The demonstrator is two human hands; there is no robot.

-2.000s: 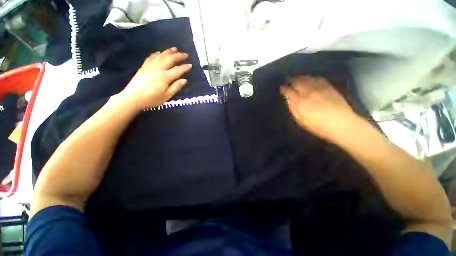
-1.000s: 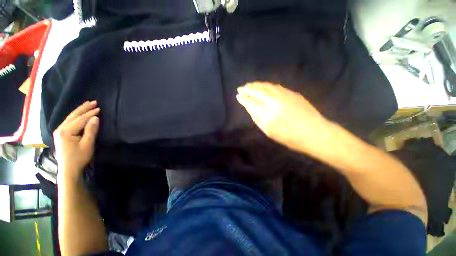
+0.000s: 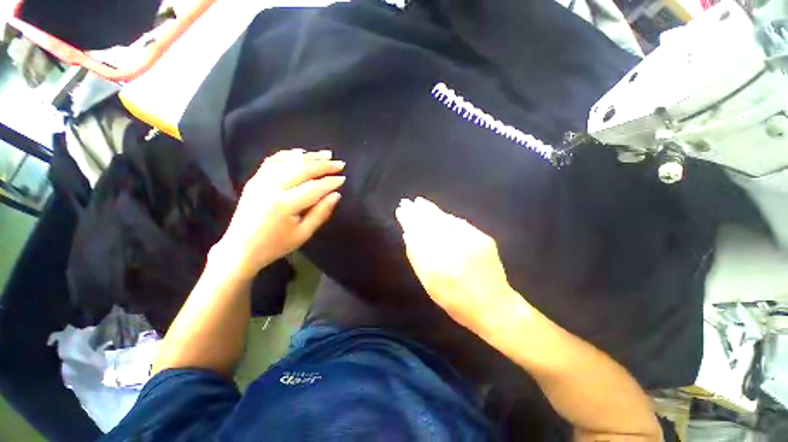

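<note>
The dark garment body (image 3: 631, 259) is spread over the table in the head view. A same-dark patch pocket (image 3: 484, 186) lies on it, its edges faint, with white comb-like stitching (image 3: 492, 124) running diagonally along its top. The stitching's right end is by the sewing machine head (image 3: 700, 91) and its needle area, where small parts are blurred. My left hand (image 3: 285, 207) rests on the cloth, fingers slightly spread. My right hand (image 3: 454, 255) lies palm down near the pocket's lower part, fingers together; any grip on the cloth is hidden.
A red-orange basket (image 3: 112, 71) with dark cloth is at the upper left, by the table's yellow edge (image 3: 149, 115). Dark cloth (image 3: 142, 233) and pale cloth (image 3: 99, 358) hang or lie at the left. Pale cloth and cluttered items lie at the right.
The view has turned and shifted, with the machine head now at the upper right and the stitching slanted. My hands are closer together, the left having moved inward over the cloth.
</note>
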